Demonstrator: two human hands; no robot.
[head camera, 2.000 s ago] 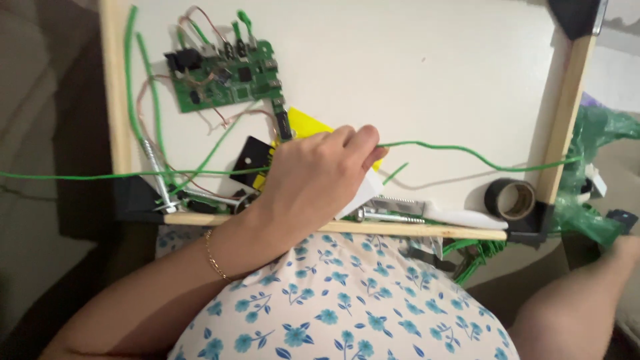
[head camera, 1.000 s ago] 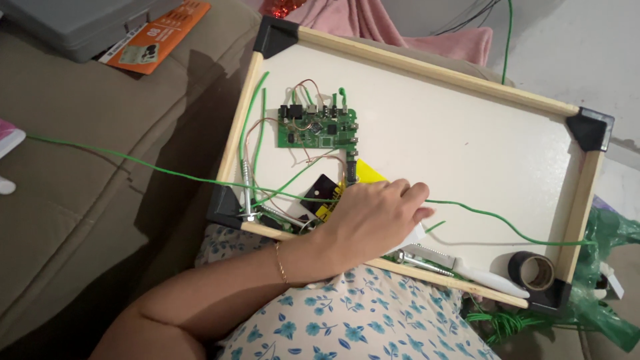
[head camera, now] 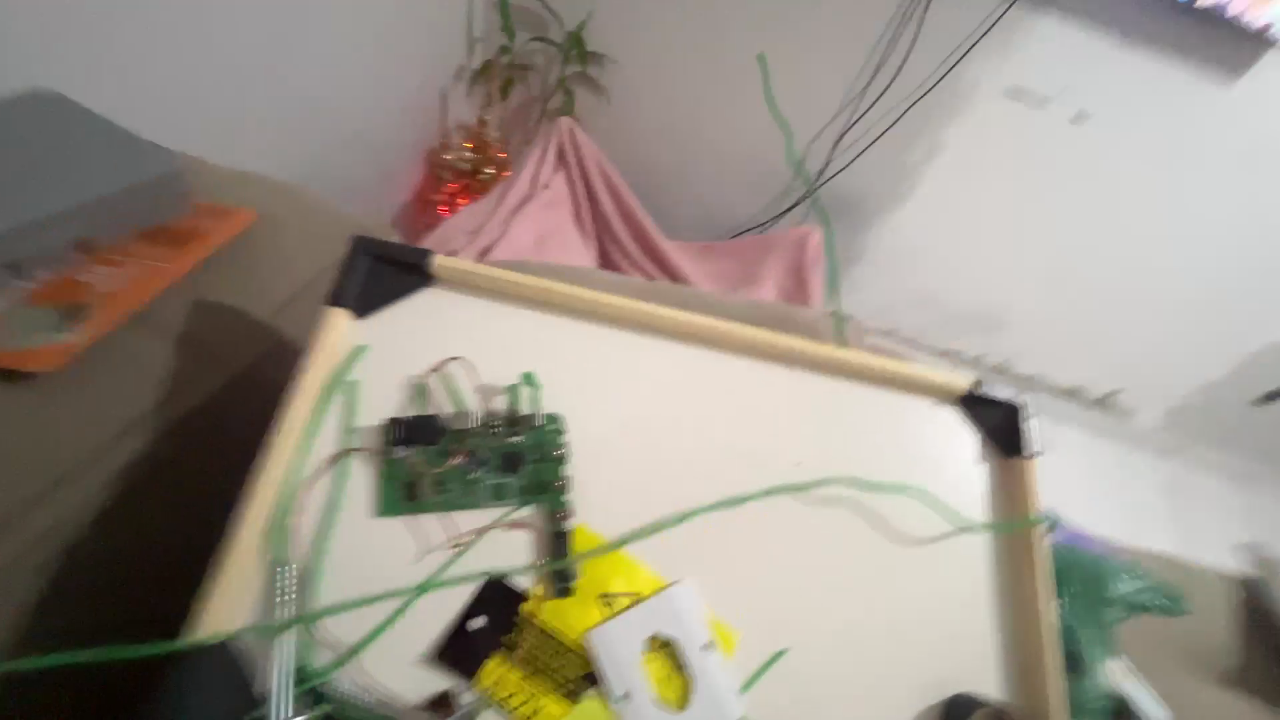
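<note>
Neither of my hands shows in the head view now. A green circuit board [head camera: 475,465] with thin wires lies on the left part of a white tray with a wooden frame [head camera: 700,325] and black corners. A long green wire [head camera: 660,525] runs across the tray and over its right edge. Below the board are a yellow and black printed card [head camera: 535,655] and a white card with an oval hole [head camera: 700,640]. A short piece of green wire [head camera: 766,668] lies right of the cards. A blurred metal tool or screw [head camera: 284,640] sits at the lower left.
A roll of black tape [head camera: 965,708] is partly cut off at the bottom. Green plastic [head camera: 1110,600] lies beyond the right edge. Behind the tray are a pink cloth [head camera: 600,225], a plant [head camera: 550,60] and hanging dark cables [head camera: 850,150]. A grey case [head camera: 80,180] stands at the left.
The view has swung upward. The hand that was over the cards is out of sight, and the white card it covered now shows more fully. The green wire lies more arched across the tray.
</note>
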